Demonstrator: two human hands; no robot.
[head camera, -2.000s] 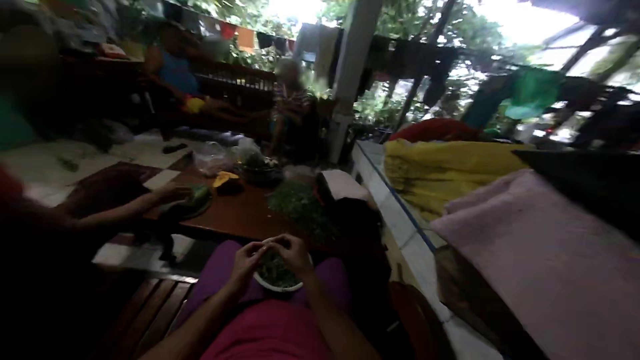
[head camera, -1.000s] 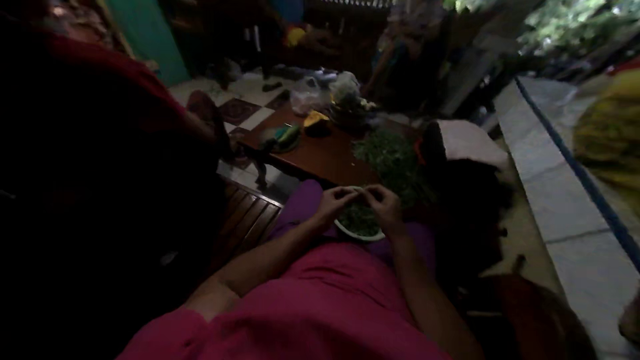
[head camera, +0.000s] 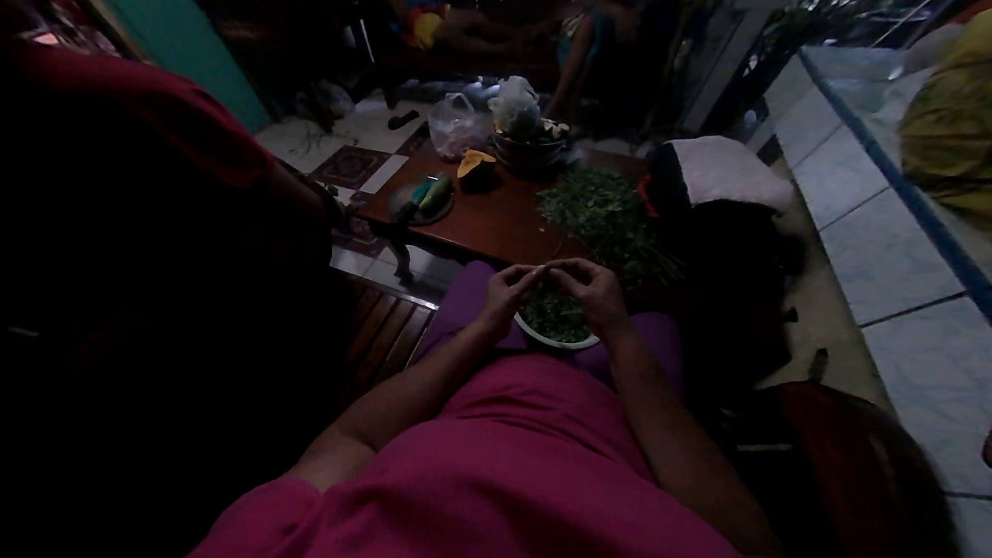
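A pale-rimmed bowl (head camera: 559, 341) rests on my lap, with green leaves (head camera: 556, 314) inside it. Over its far edge my left hand (head camera: 510, 293) and my right hand (head camera: 593, 291) meet at the fingertips. Something small and pale seems pinched between them, too small and dark to name. Just beyond, a heap of leafy green stems (head camera: 601, 205) lies on the right part of a wooden table (head camera: 496, 225).
On the table are a cut squash piece (head camera: 475, 164), a plate with a green vegetable (head camera: 435, 195), a plastic bag (head camera: 459, 128) and stacked bowls (head camera: 530, 151). A person in red (head camera: 155, 116) is at my left; others sit beyond. A tiled ledge (head camera: 891, 256) runs along the right.
The view has swung down and to the left. My hands stay together over the bowl. The other person's arm, over the table at first, has drawn back from it.
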